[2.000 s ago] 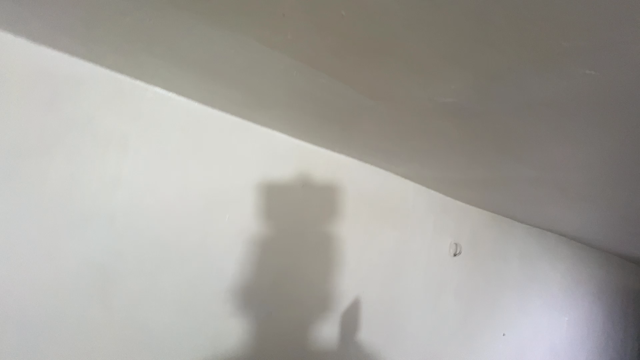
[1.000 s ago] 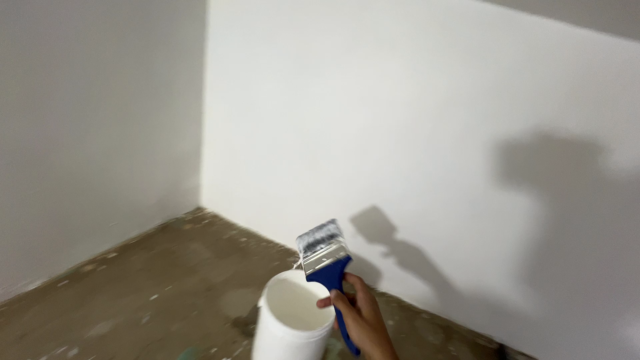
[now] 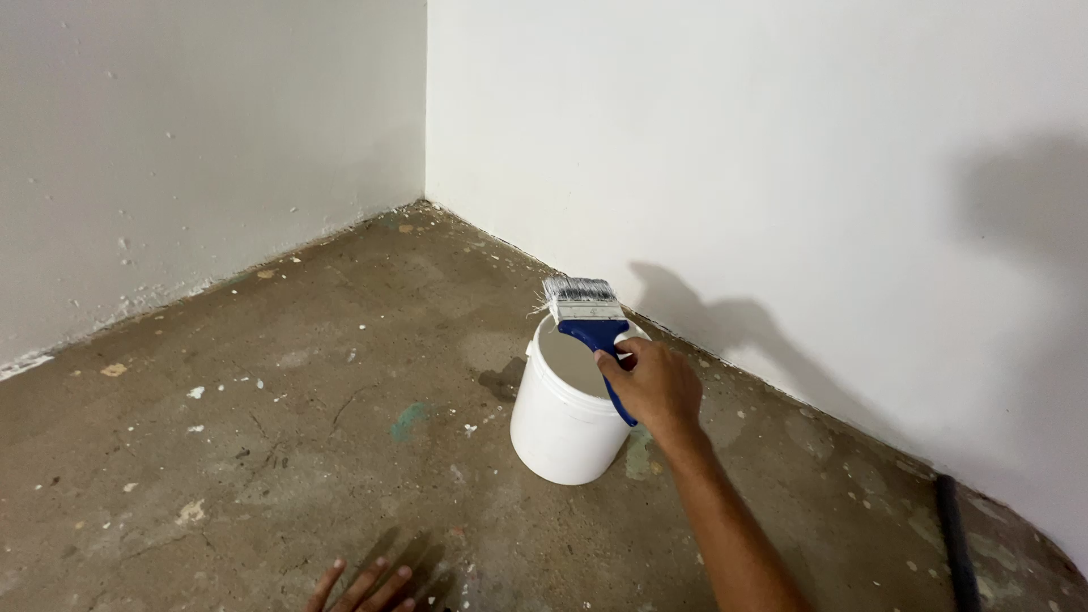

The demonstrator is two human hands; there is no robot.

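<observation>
A white plastic bucket stands upright on the concrete floor. Over its rim my right hand grips the blue handle of a wide flat paintbrush. The bristles point up and away, white with paint over dark hair, and some stray bristles stick out at the left. What the bucket holds cannot be made out clearly. At the bottom edge my left hand shows only its spread fingers, low over or on the floor, with nothing in them.
Two walls, a greyish one at left and a white one at right, meet in a corner. Paint spots mark the brown floor. A dark bar-like object lies at lower right. Shadows fall on the white wall.
The view has swung down from the upper wall to the floor corner. My left hand has come into view at the bottom. My right hand holds the brush now as one second ago.
</observation>
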